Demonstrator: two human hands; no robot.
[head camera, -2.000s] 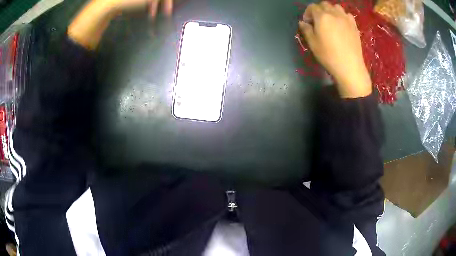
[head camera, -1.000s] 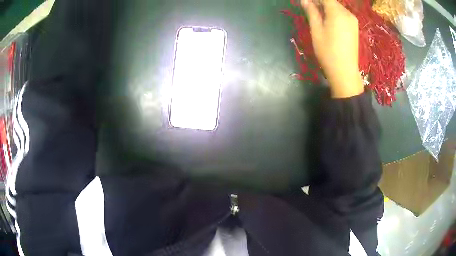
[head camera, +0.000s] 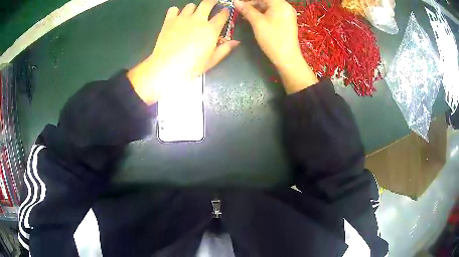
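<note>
My left hand (head camera: 188, 40) is at the top centre, above the upper part of the smartphone. Its fingers hold a small red-edged housing (head camera: 230, 25) with a dark and silvery part, cut off by the top edge. My right hand (head camera: 274, 30) is just right of it, its fingertips at the housing's upper end near the picture's top edge. Whether the right fingers pinch a red strip cannot be seen. The smartphone (head camera: 181, 115) lies with a glowing white screen, its top hidden by my left hand. A tangled heap of red strips (head camera: 347, 45) lies right of my right hand.
A clear bag with orange-tan contents (head camera: 370, 11) lies above the heap. A crumpled clear bag (head camera: 415, 75) and white strips (head camera: 445, 55) are at the right. A brown cardboard box (head camera: 415, 163) is at lower right. A transparent tray (head camera: 9, 145) stands at the left edge. A pale rail (head camera: 50, 22) curves across upper left.
My left hand has come back into view at top centre, with the housing. My right hand has left the red heap and moved left to the housing. The view has shifted.
</note>
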